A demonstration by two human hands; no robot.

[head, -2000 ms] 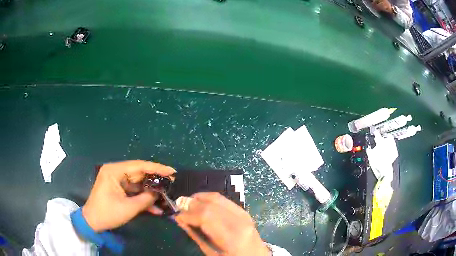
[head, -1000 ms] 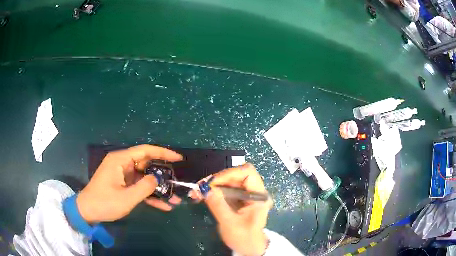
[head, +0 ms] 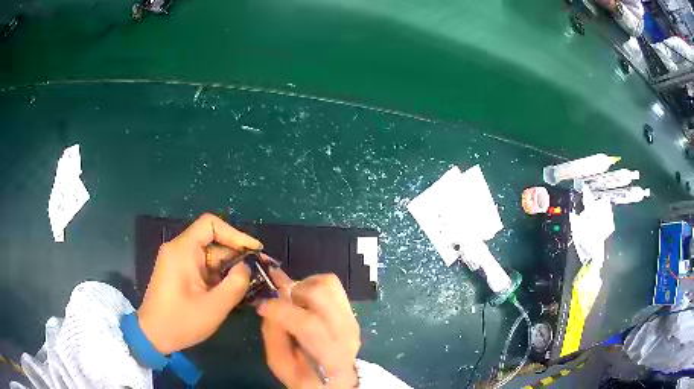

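Observation:
My left hand, with a blue wrist band, holds a small black housing between thumb and fingers, tilted and partly hidden. My right hand holds thin metal tweezers, whose tips reach the housing; their back end shows below the hand. Both hands are over the left and middle part of a black strip. White pieces lie at its right end.
White paper squares lie mid-bench with a dispensing syringe on them, its hose running to a black controller. Spare syringes lie behind it. A torn white paper is at far left. Black units sit on the green conveyor.
The housing is turned more on edge. My right hand has moved left and closer to it, with the tweezers now steeper. Compared with the first frame, fewer hands cover the strip's right part.

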